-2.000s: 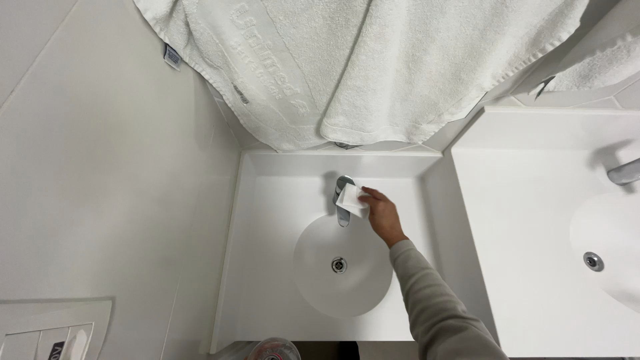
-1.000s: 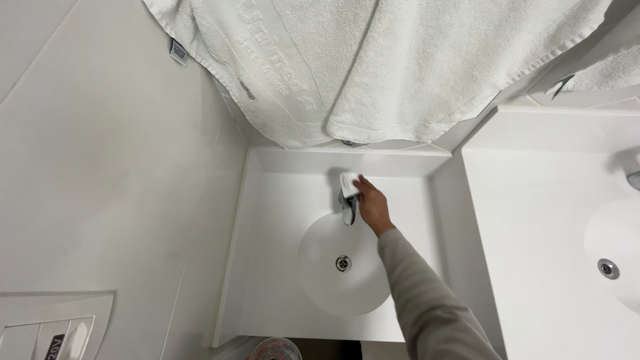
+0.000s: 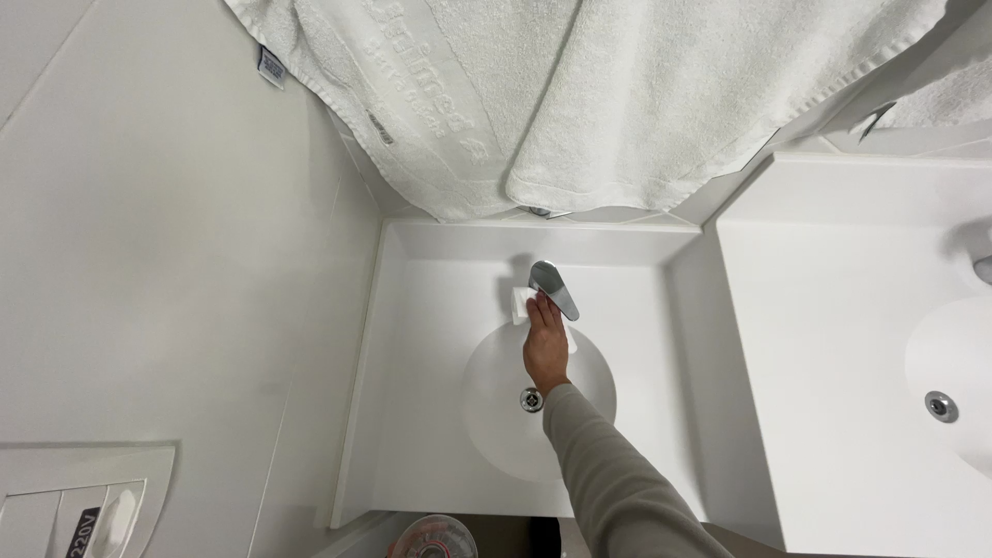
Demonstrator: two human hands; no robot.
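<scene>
My right hand (image 3: 547, 341) reaches over the round basin of a white washbasin (image 3: 434, 434). Its fingers press a white folded wipe or paper (image 3: 520, 305) against the chrome faucet (image 3: 555, 289), below its lever handle; part of the white piece also shows right of the hand. The faucet's lever points down and to the right. The metal drain (image 3: 531, 400) lies just below the wrist. My left hand is not in view.
White towels (image 3: 620, 101) hang behind the basin. To the right, a mirror reflects a second basin with its drain (image 3: 942, 406). A switch or socket panel (image 3: 116, 504) is on the left wall. A round clear container (image 3: 434, 539) stands below the basin's front edge.
My right hand has moved from the right side of the faucet to its front and left underside, still with the white piece. The lever now slants to the right.
</scene>
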